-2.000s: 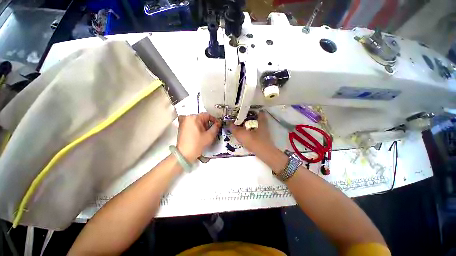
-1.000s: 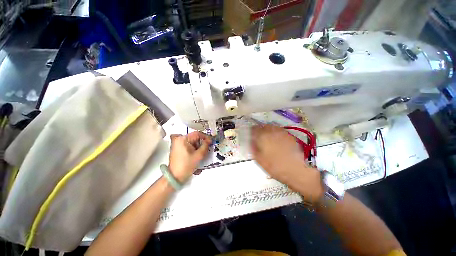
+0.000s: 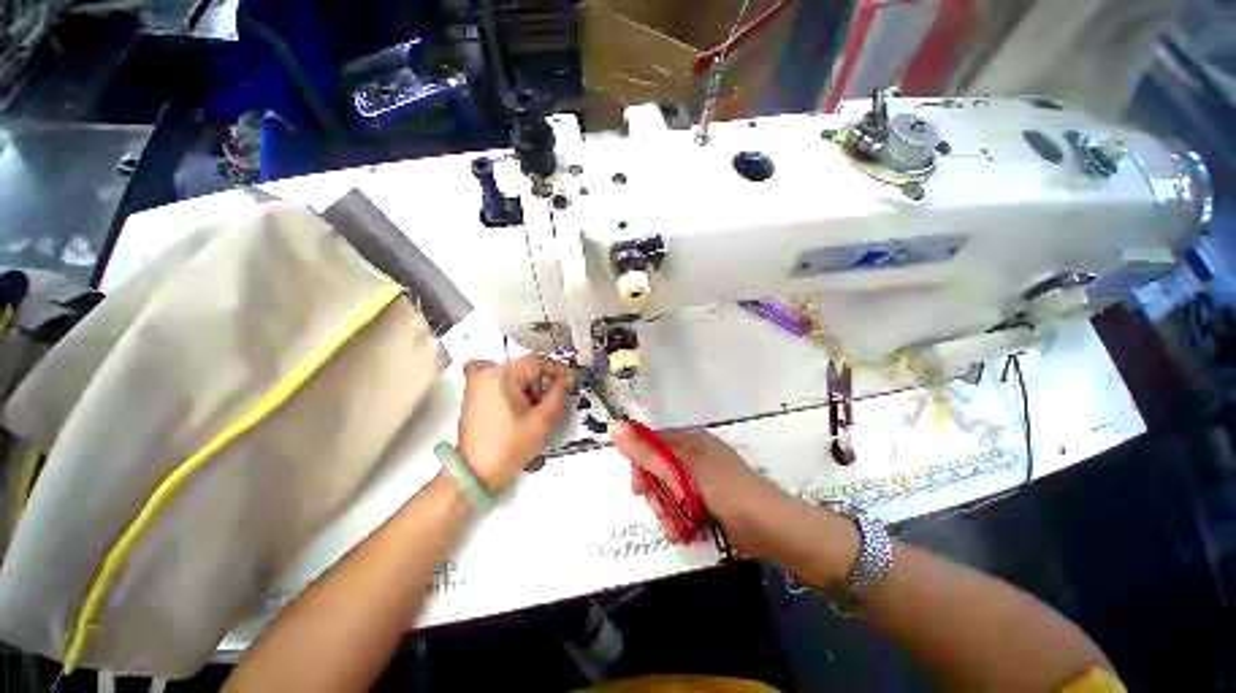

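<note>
My right hand [image 3: 695, 477] holds the red-handled scissors [image 3: 674, 483], their blades pointing up and left to the needle area [image 3: 580, 372] of the white sewing machine. The blade tips are close to my left fingertips. My left hand [image 3: 510, 410] is just left of the needle area, thumb and fingers pinched together. Whatever is between them, perhaps thread, is too small to tell. The presser foot is partly hidden by my fingers and the blades.
A beige fabric piece [image 3: 258, 433] with yellow piping [image 3: 244, 447] drapes at left over a grey strip [image 3: 397, 257]. The machine arm [image 3: 759, 257] spans the back. Black-and-red snips [image 3: 840, 413], a purple tool [image 3: 775, 316], thread scraps [image 3: 938, 406] and a black cord [image 3: 1026, 433] lie at right.
My right hand left the needle area, reached right to the scissors, and has brought them back to the needle. My left hand stays pinched by the needle. The view has shifted.
</note>
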